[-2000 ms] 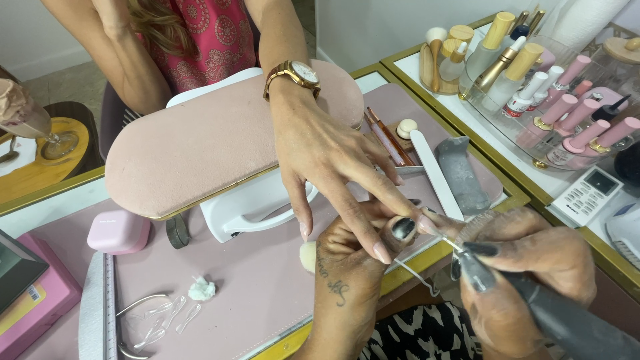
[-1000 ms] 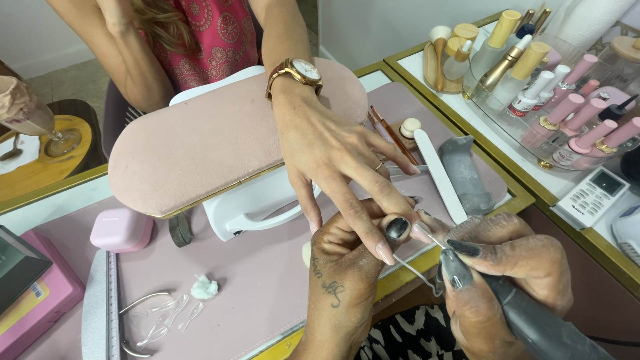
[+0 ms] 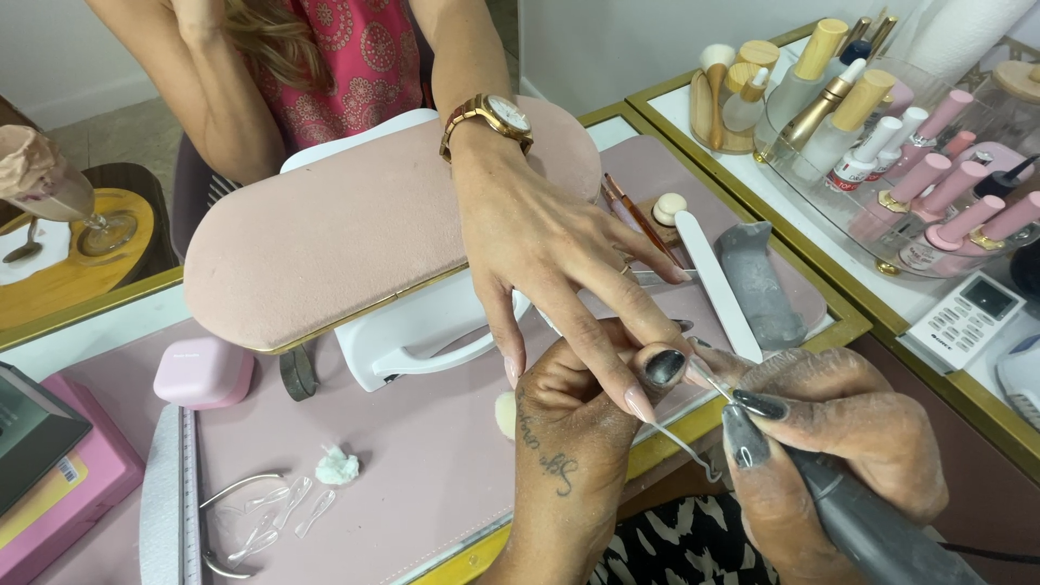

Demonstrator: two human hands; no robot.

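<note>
My left hand [image 3: 581,406] grips a finger of the other person's hand [image 3: 552,236], thumb on top near the fingertip. My right hand [image 3: 845,431] holds a grey electric nail drill [image 3: 869,520] like a pen, its thin metal bit [image 3: 712,379] at the nail of the held finger. Whether the bit touches the nail cannot be told. The other person's wrist, with a gold-toned watch [image 3: 508,116], lies over a pink padded armrest [image 3: 349,219]. A white nail file [image 3: 719,288] and a grey curved piece [image 3: 760,284] lie just beyond my hands.
Clear nail tips [image 3: 280,512], a cotton wad [image 3: 337,466] and a pink case [image 3: 203,371] lie at the left. A clear tray [image 3: 821,175] of bottles and a white remote control [image 3: 967,321] stand at the right. A glass of drink [image 3: 61,191] is at the far left.
My hands keep their hold on the finger and the drill. The drill and right hand have shifted slightly. The other person's hand stays over the armrest.
</note>
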